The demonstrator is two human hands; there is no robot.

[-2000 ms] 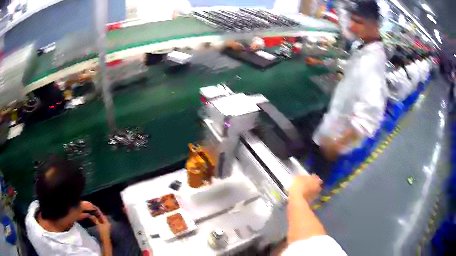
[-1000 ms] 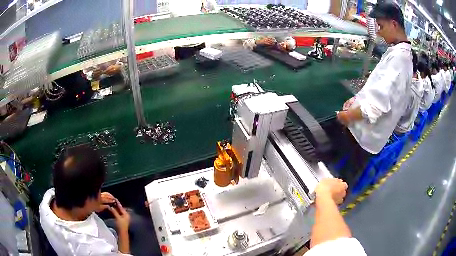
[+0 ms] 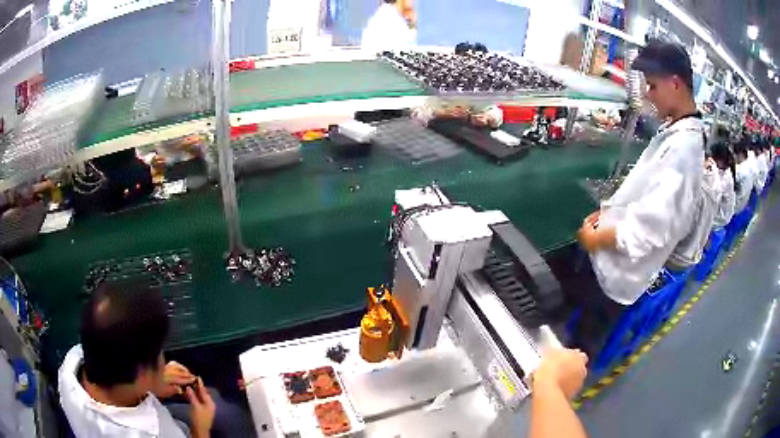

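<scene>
My right hand [image 3: 560,372] rests on the outer end of the robot's long white side beam [image 3: 492,329], at the lower right. Its fingers look curled, but whether they grip the beam is unclear. My left hand is not in view. The white benchtop robot's upright column [image 3: 440,257] stands with a shiny amber cylinder [image 3: 376,329] on its left side. On the white bed [image 3: 410,389] are copper-brown fixtures [image 3: 332,417], one with a dark piece on it. A small dark part [image 3: 337,352] lies behind them.
A seated person [image 3: 120,359] at lower left holds a tiny dark piece. A standing person [image 3: 654,205] is beyond the beam at right. A black cable chain [image 3: 522,265] curves behind the column. The green bench [image 3: 316,214] holds small-part piles and a metal post [image 3: 226,145]. Blue stools line the aisle.
The view has swung and tilted upward, so the robot sits lower and the round metal fitting has left the frame. My right hand stays at the beam's end. The standing person's hands have drawn in.
</scene>
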